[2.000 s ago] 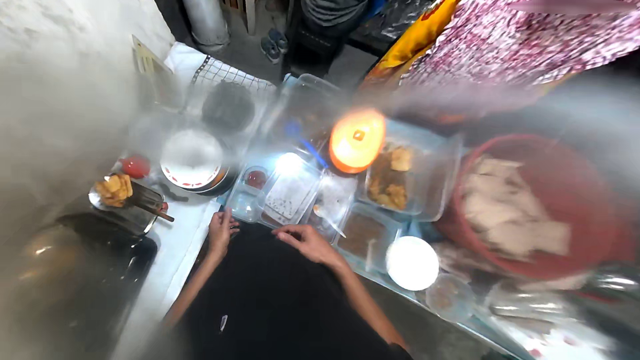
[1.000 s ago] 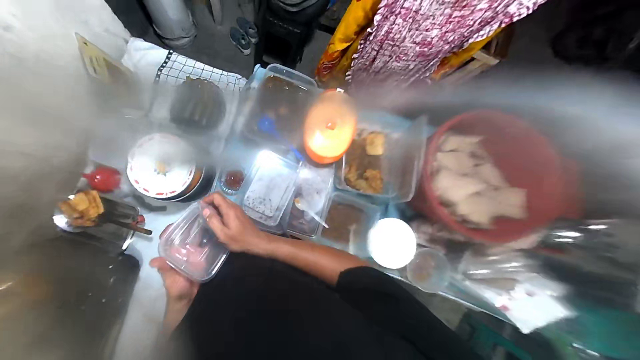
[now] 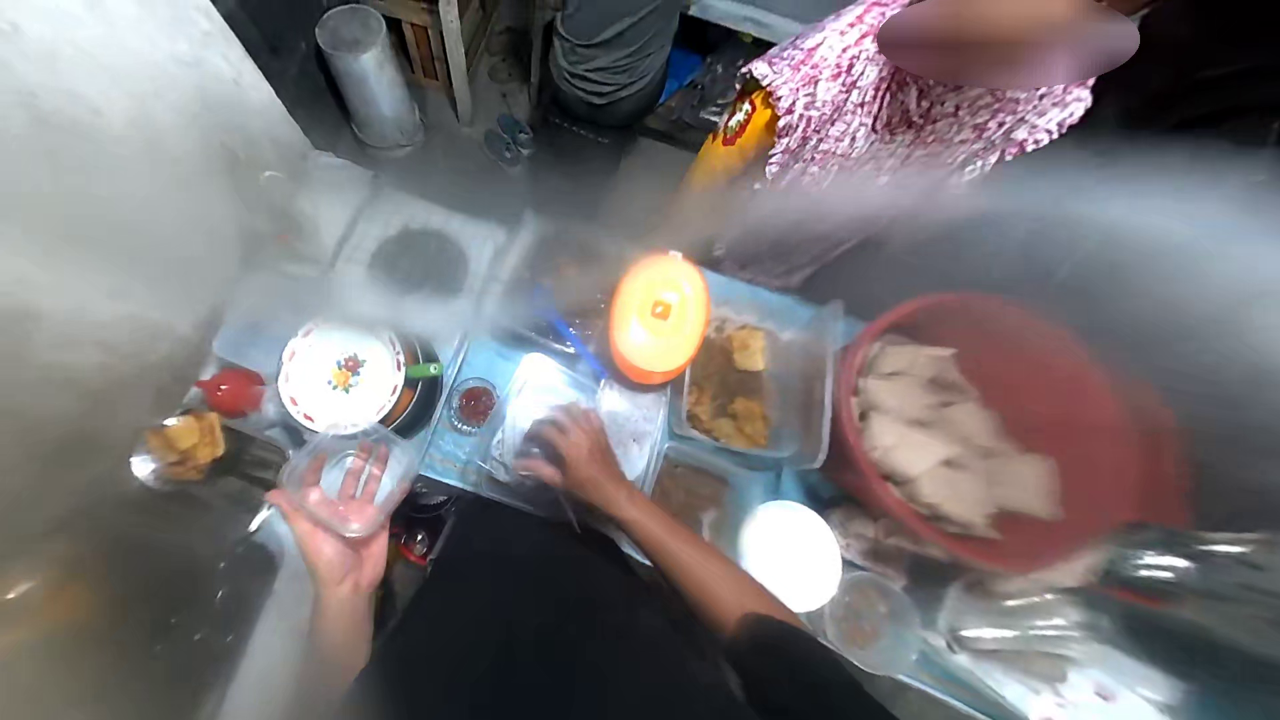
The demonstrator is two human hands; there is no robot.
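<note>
A clear plastic container [image 3: 348, 480] rests on my left hand [image 3: 345, 545], whose palm faces up beneath it at the lower left. My right hand [image 3: 578, 458] reaches over a clear plastic tub [image 3: 545, 385] in the middle of the table; its fingers are blurred, and whether they hold anything is hidden. Between the hands stands a small glass dish of red sauce [image 3: 473, 405]. Behind my left hand is a floral enamel lid or plate [image 3: 341, 377] on a dark pot. An orange lidded container [image 3: 659, 315] stands beyond my right hand.
Fried food lies on a metal strainer [image 3: 185, 445] over a large wok [image 3: 90, 600] at left. To the right are a tub of fried pieces [image 3: 735, 395], a white round lid [image 3: 790, 555] and a red basin [image 3: 1000, 430] of pale pieces. A person [image 3: 900, 100] is across the table.
My right hand has left the clear container and moved right to the tub. My left hand still supports the container. The glass dish stayed in place.
</note>
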